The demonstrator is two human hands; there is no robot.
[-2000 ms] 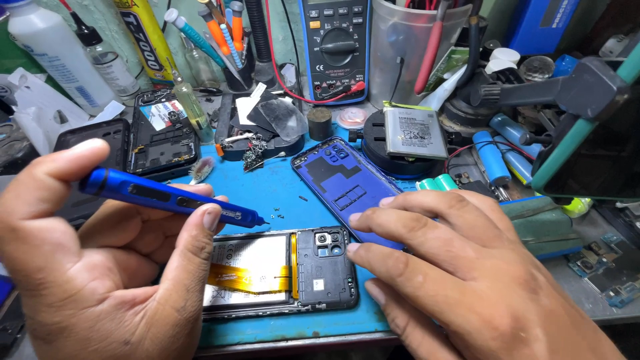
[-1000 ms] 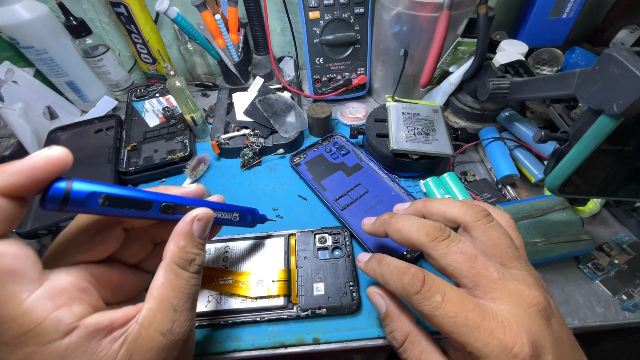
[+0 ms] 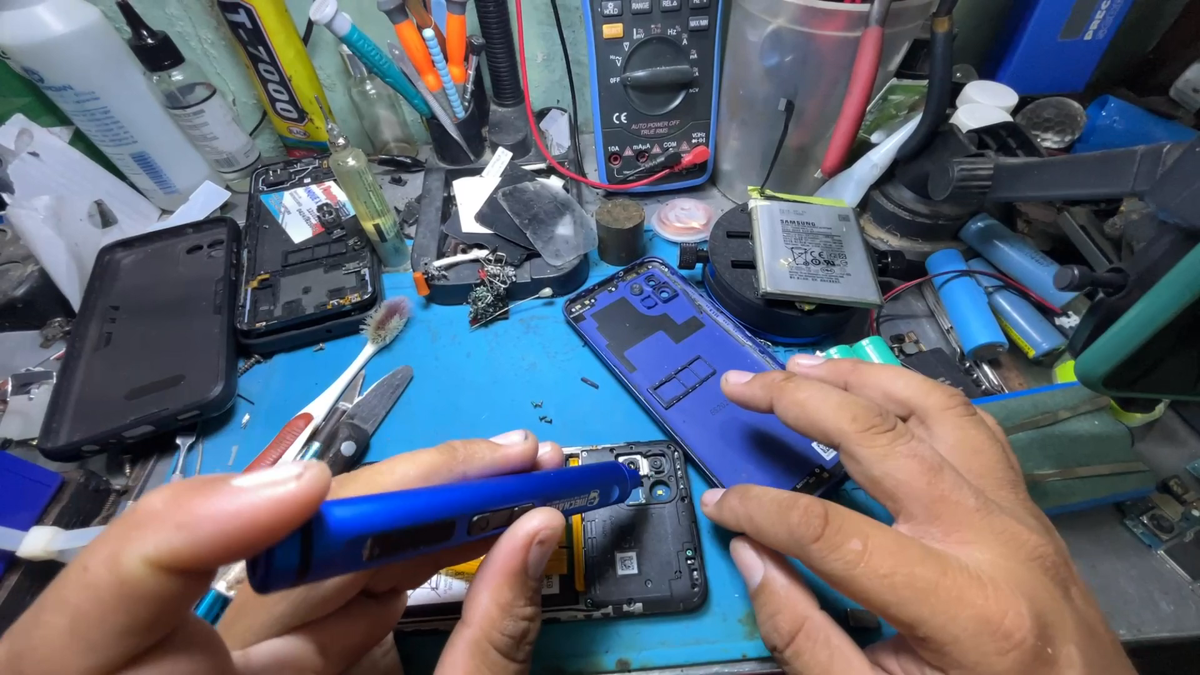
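My left hand grips a blue electric screwdriver between thumb and fingers, its tip over the camera area of an opened smartphone. Orange flex cable and part of a silver battery show beside my thumb; my left hand hides the rest of the phone. My right hand has its fingers spread, the fingertips near the phone's right edge and over the blue back cover, which lies tilted behind the phone. Tiny screws lie on the blue mat.
Behind the mat stand a multimeter and a cup of tools. A loose battery rests on a round black holder. A toothbrush, an open pocketknife and a black phone case are at left. Blue cells lie at right.
The screwdriver and my left hand have moved right; the tip was left of the phone's cameras and is now over them. My right hand stays near the phone's right edge.
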